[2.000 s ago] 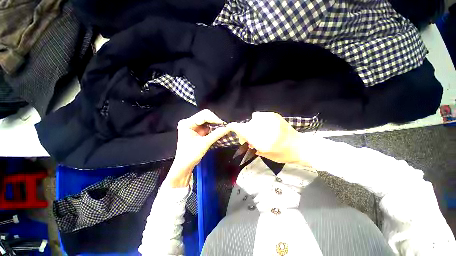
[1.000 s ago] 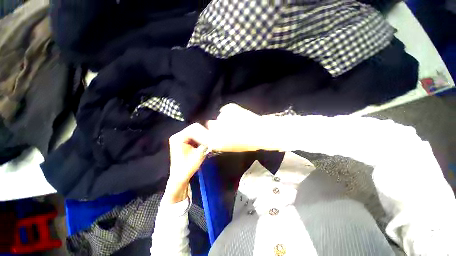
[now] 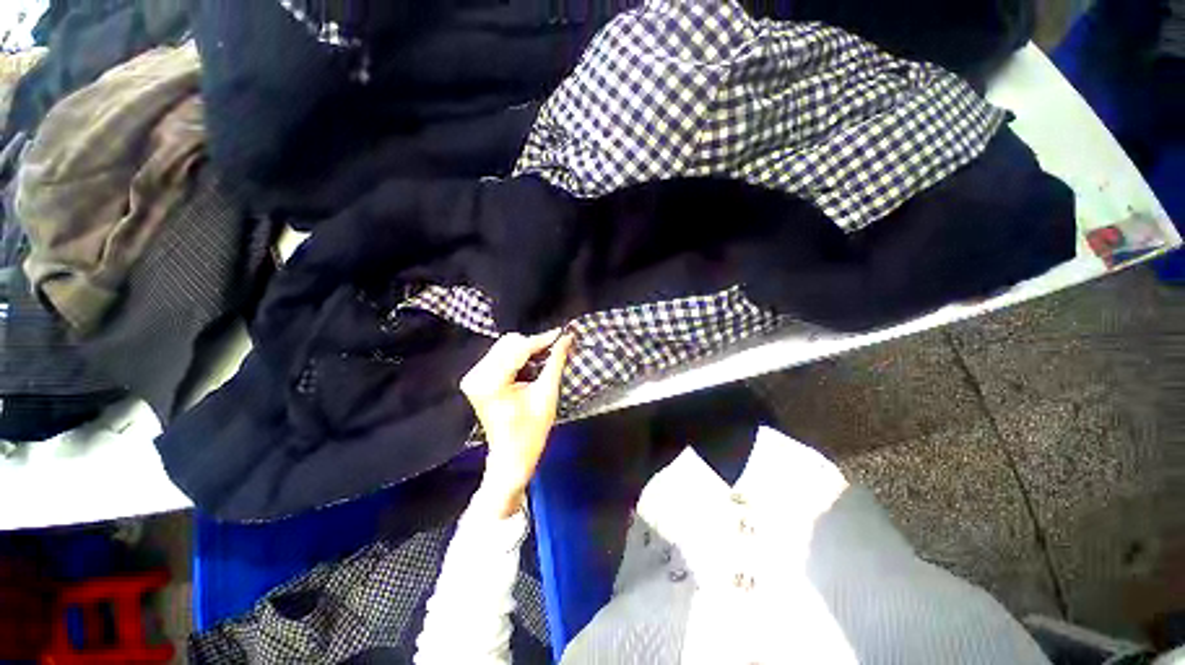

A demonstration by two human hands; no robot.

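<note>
A dark padded coat (image 3: 351,455) lies spread over the white table. My left hand (image 3: 520,390) pinches the coat's edge where a black-and-white checked facing (image 3: 663,340) meets the dark shell. The facing lies to the right of my fingers along the table's front edge. A broad checked lining (image 3: 780,111) lies loose on the coat at the top. A small checked patch (image 3: 455,307) shows in the dark shell just above my left hand. My right hand is out of the picture. No needle or thread can be made out.
A brown garment (image 3: 111,169) and dark grey garments lie on the table at the left. A blue bin (image 3: 228,572) with checked cloth stands below the table edge. A red stool-like object (image 3: 117,621) is at the lower left. Speckled floor (image 3: 962,442) shows at the right.
My right hand and sleeve have left the picture, uncovering the checked facing. My left hand stays at the coat's edge. The view has shifted somewhat.
</note>
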